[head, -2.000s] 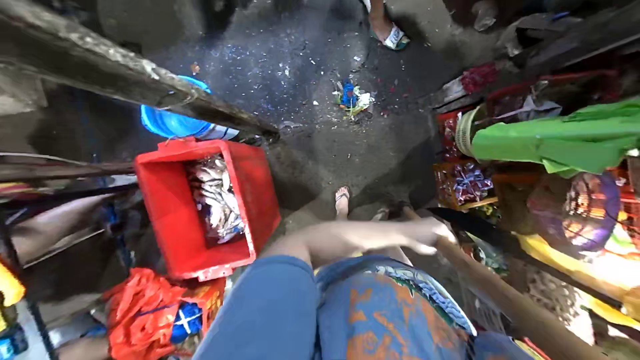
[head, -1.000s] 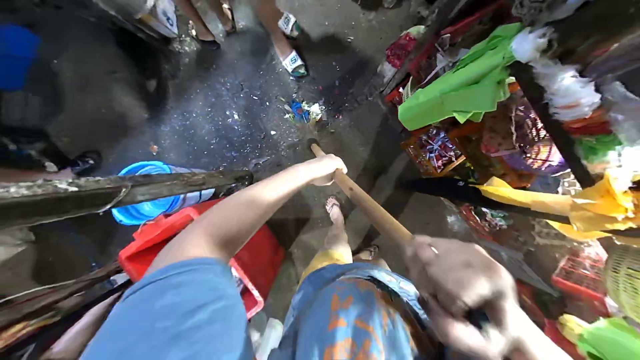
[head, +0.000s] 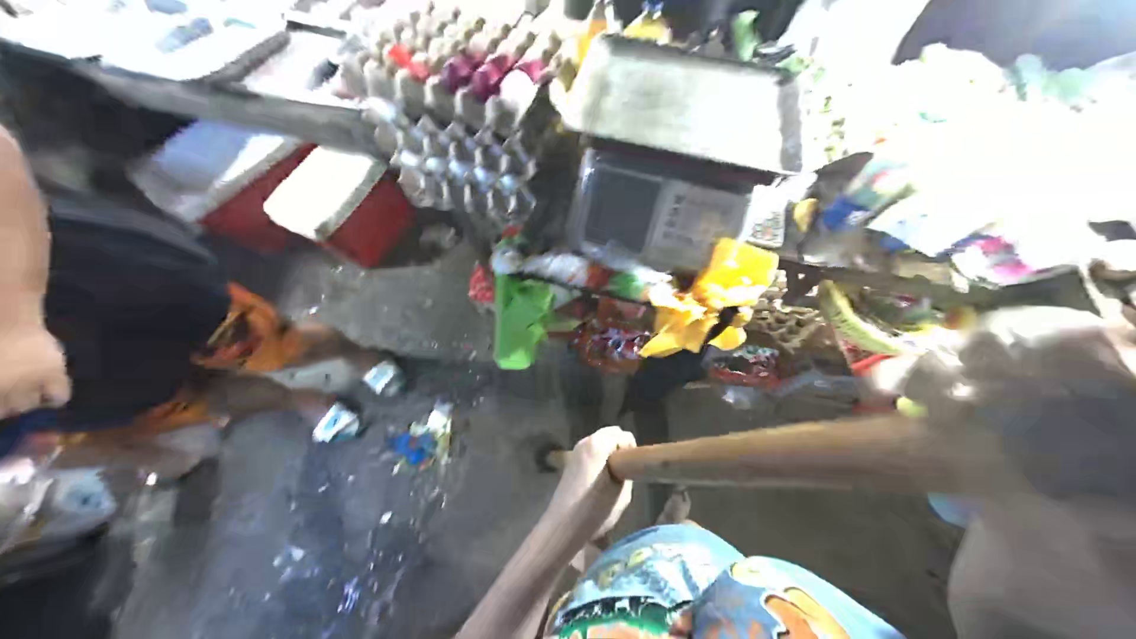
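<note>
My left hand [head: 605,466] is closed around a wooden pole [head: 763,457], low along its length. The pole runs from the middle of the view to the right, where my right hand [head: 1047,390] is large and badly blurred around its near end. Beyond my left hand, the pole's far end points down at the dark wet ground; what it bears there cannot be made out. Left of that end lies a small heap of litter [head: 422,439] with blue and white scraps.
A person in dark clothes [head: 124,311] stands at the left, with slippered feet near the litter. Ahead are stacked egg trays [head: 461,133], red boxes with pale lids [head: 342,204], green bags [head: 519,319] and yellow bags [head: 710,306] hanging from a stall. The picture is blurred.
Two seconds ago the pole was not plainly visible; one second ago both hands were on it, as now. The view has swung widely toward the stalls.
</note>
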